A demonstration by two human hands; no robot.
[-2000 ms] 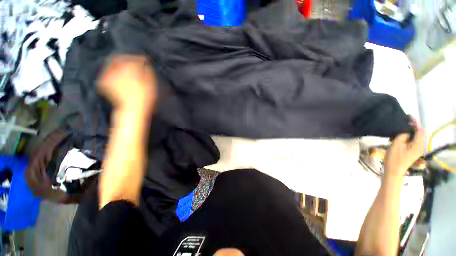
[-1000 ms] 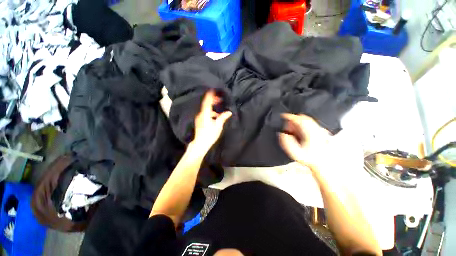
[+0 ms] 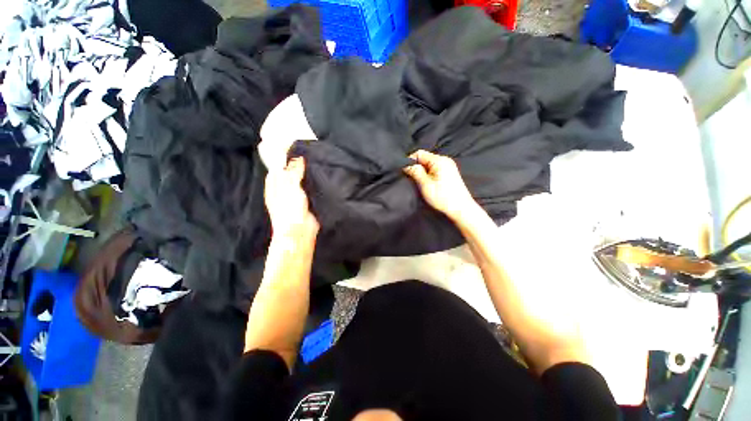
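Observation:
A large dark charcoal garment lies bunched over the white padded ironing board. My left hand grips the garment's edge near the board's rounded left end, with the thumb on top. My right hand pinches the cloth further right, between thumb and fingers. A fold of the garment hangs between my two hands. The fingers under the cloth are partly hidden. The steam iron rests at the right end of the board, apart from both hands.
A heap of dark cloth lies left of the board. A brown sack and a blue crate stand at lower left. Black and white pieces are piled far left. Blue crates and a red plastic thing are beyond the board.
The cloth was stretched along the board, then bunched towards the middle. My left hand has moved left and my right hand slightly left. Both now grip the cloth; the iron has stayed at the right.

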